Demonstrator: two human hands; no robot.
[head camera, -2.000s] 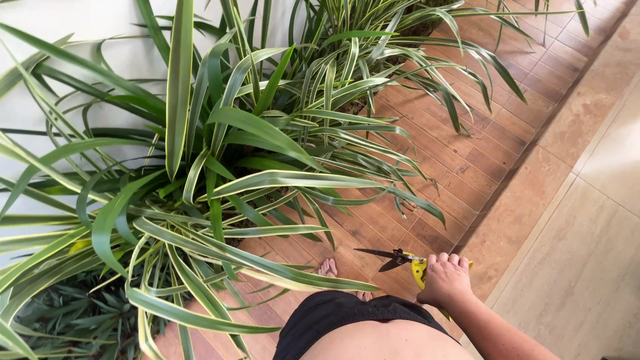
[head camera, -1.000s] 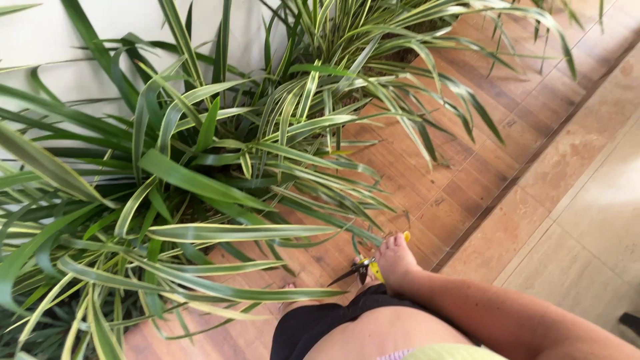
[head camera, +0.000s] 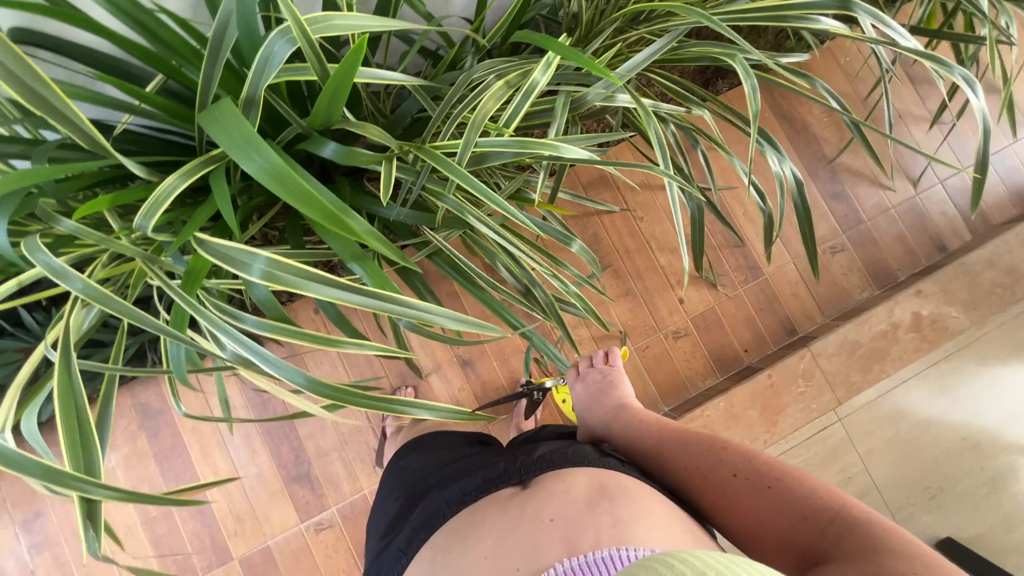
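My right hand (head camera: 602, 394) grips the yellow handles of a pair of garden shears (head camera: 565, 400), just above the waist of my black shorts. Their dark blades (head camera: 518, 395) point left, slightly apart, over one of my feet. A long variegated leaf (head camera: 344, 392) arches down with its tip close to the blades; whether they touch cannot be told. The striped green and cream strap-leaved plants (head camera: 448, 184) spread across the upper left. My left hand is out of view.
Wood-look floor tiles (head camera: 704, 312) run under the leaves and my sandalled feet. A stone edge (head camera: 896, 328) borders pale tiles (head camera: 920, 432) at the right. Behind the plants rises a white wall. A dark object (head camera: 972, 556) lies at the lower right corner.
Two seconds ago the shears were held farther out to the right, with the arm extended; now they are close in front of my shorts. The view has shifted.
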